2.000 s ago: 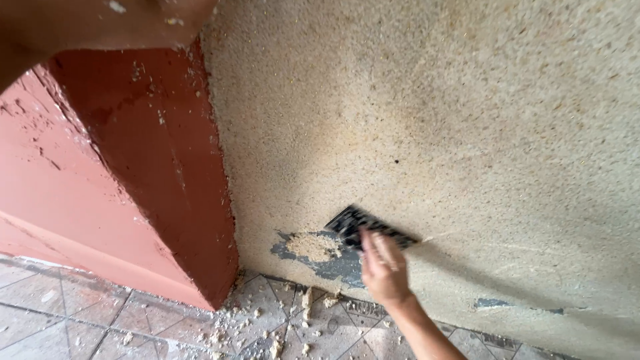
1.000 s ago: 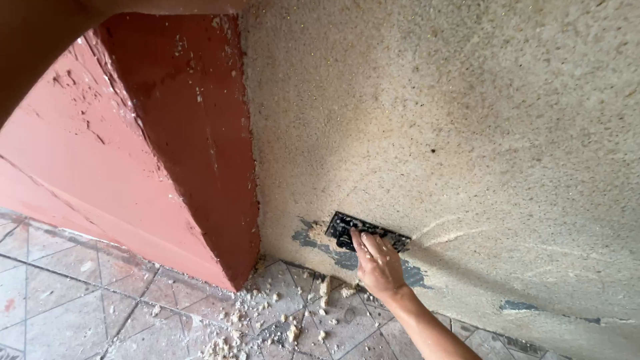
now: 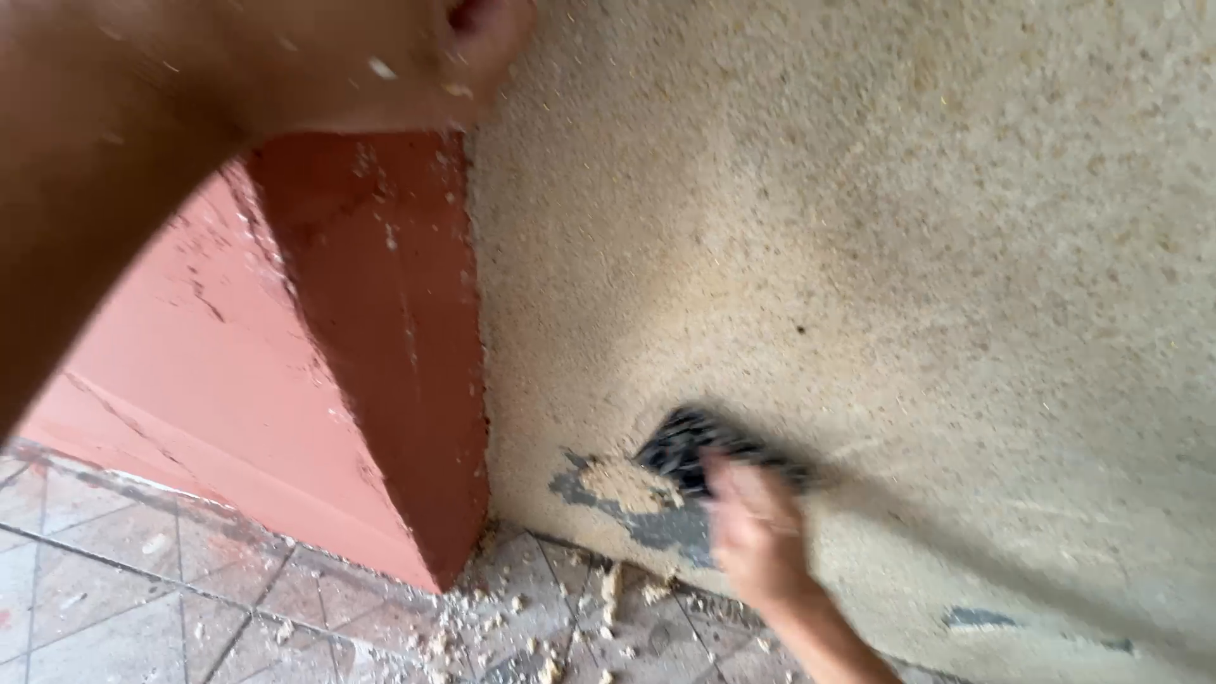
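My right hand (image 3: pixel 760 532) grips a black plastering float (image 3: pixel 717 451), blurred, against the lower part of a speckled beige plaster wall (image 3: pixel 855 237). Just below and left of the float is a bare grey patch (image 3: pixel 665 532) with a lump of beige plaster (image 3: pixel 627 483) on it. My left hand (image 3: pixel 484 47) is at the top, near the wall beside the pillar's upper end, its forearm crossing the upper left. The fingers are blurred and cut off by the frame, so what they hold cannot be told.
A red and pink painted pillar (image 3: pixel 389 332) juts out at the left. Crumbs of plaster (image 3: pixel 513 608) lie on the tiled floor (image 3: pixel 123 598) along the wall's foot. A smaller grey patch (image 3: pixel 978 617) shows low on the wall at the right.
The float, over the grey patch a second ago, is now above and to its right, uncovering the beige lump. More of my left hand and forearm shows at the top left.
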